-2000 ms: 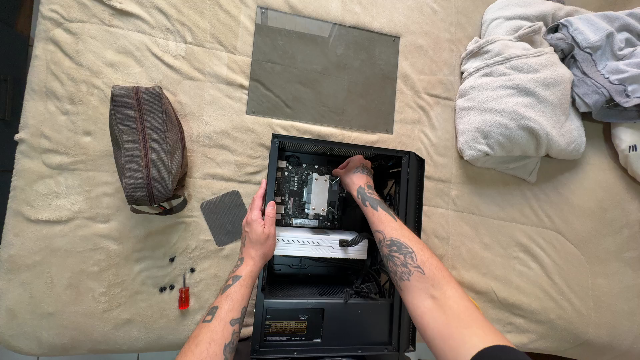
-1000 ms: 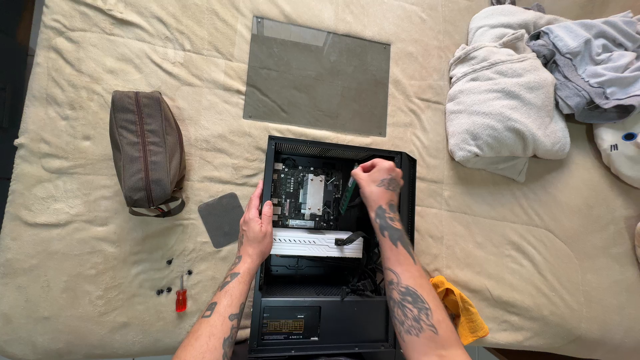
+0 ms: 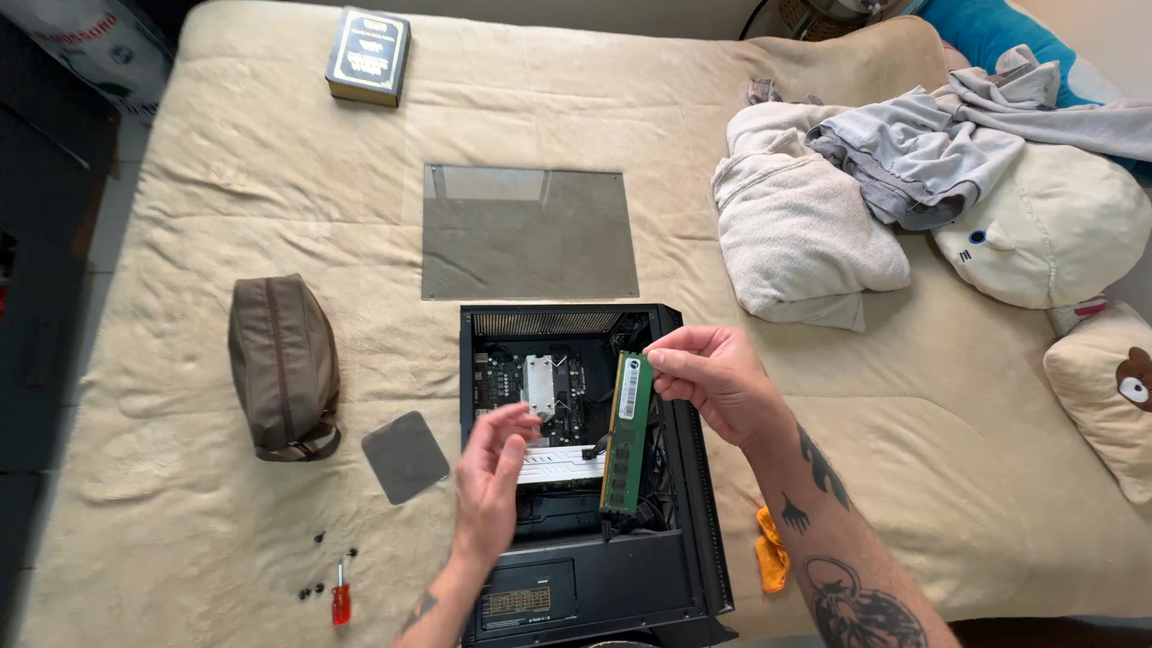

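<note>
My right hand (image 3: 715, 382) pinches the top end of a green RAM module (image 3: 627, 436), which hangs upright over the open black computer case (image 3: 706, 504). Its gold contacts face left, and a label with writing is near the top. My left hand (image 3: 490, 486) is raised over the case's left side, fingers apart, holding nothing. Inside the case are the motherboard (image 3: 499, 378), a silver CPU cooler (image 3: 540, 382), a white graphics card (image 3: 553, 465) with a black cable plugged in, and a power supply (image 3: 526, 598) at the bottom.
On the beige blanket lie a tinted side panel (image 3: 531, 234), brown zip pouch (image 3: 283, 369), grey square pad (image 3: 405, 457), red screwdriver (image 3: 340, 603) and several black screws (image 3: 319, 537). A thick book (image 3: 369, 56), orange cloth (image 3: 772, 551), folded white blanket (image 3: 805, 225) and plush toy (image 3: 1048, 225) lie around.
The RAM module, inside the case a second ago, is now raised above it in my right hand. My left hand has come off the case's left edge. The view has widened and tilted up.
</note>
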